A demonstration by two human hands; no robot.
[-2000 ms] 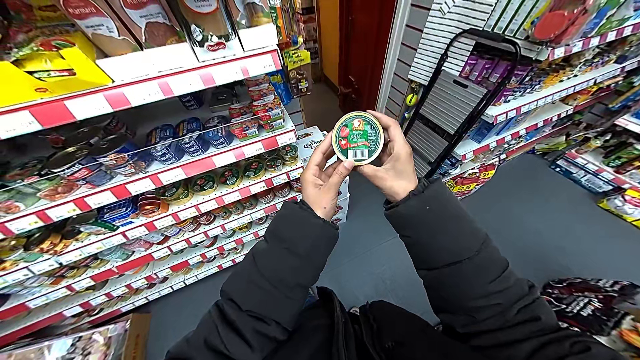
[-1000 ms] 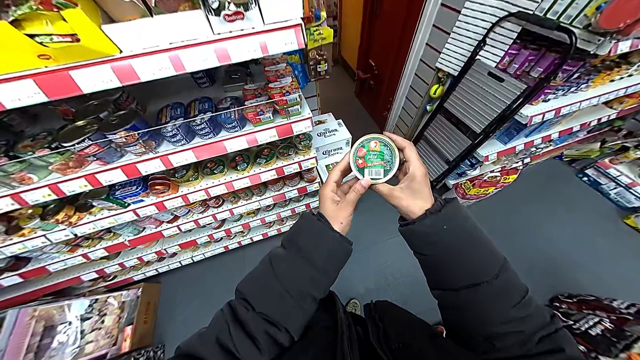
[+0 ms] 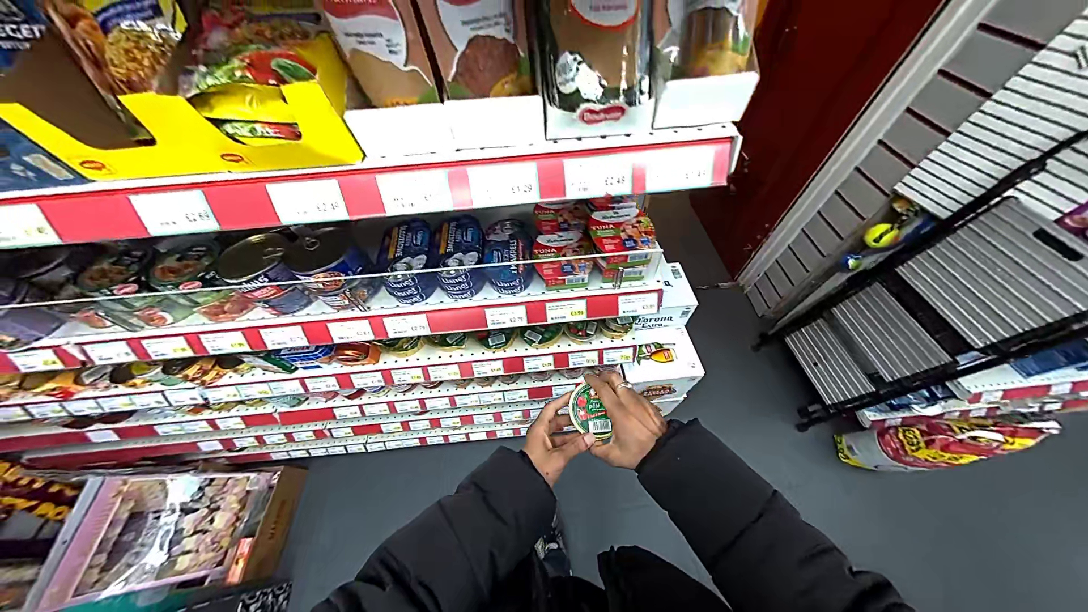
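A small round tub of pâté (image 3: 590, 411) with a green lid is held between both hands, low in front of the shelves. My left hand (image 3: 551, 435) grips its left and lower edge with thumb and fingers. My right hand (image 3: 627, 420), with a ring on one finger, wraps over its top and right side. Just beyond the hands is a shelf row of similar round green-lidded tubs (image 3: 497, 338). Above that row stand blue cans (image 3: 459, 257) and red tuna packs (image 3: 622, 235) behind a clear shelf guard.
At upper left, a shelf edge with price labels (image 3: 382, 191) carries boxed packets. Beer cartons (image 3: 665, 367) stand at the shelf end. A folded step ladder (image 3: 922, 297) leans at right above a red and yellow bag (image 3: 943, 442). A cardboard box of sweets (image 3: 285, 518) sits at lower left.
Both hands have lowered with the tub, and the right hand now covers more of its top and side. The view has shifted left towards the shelves.
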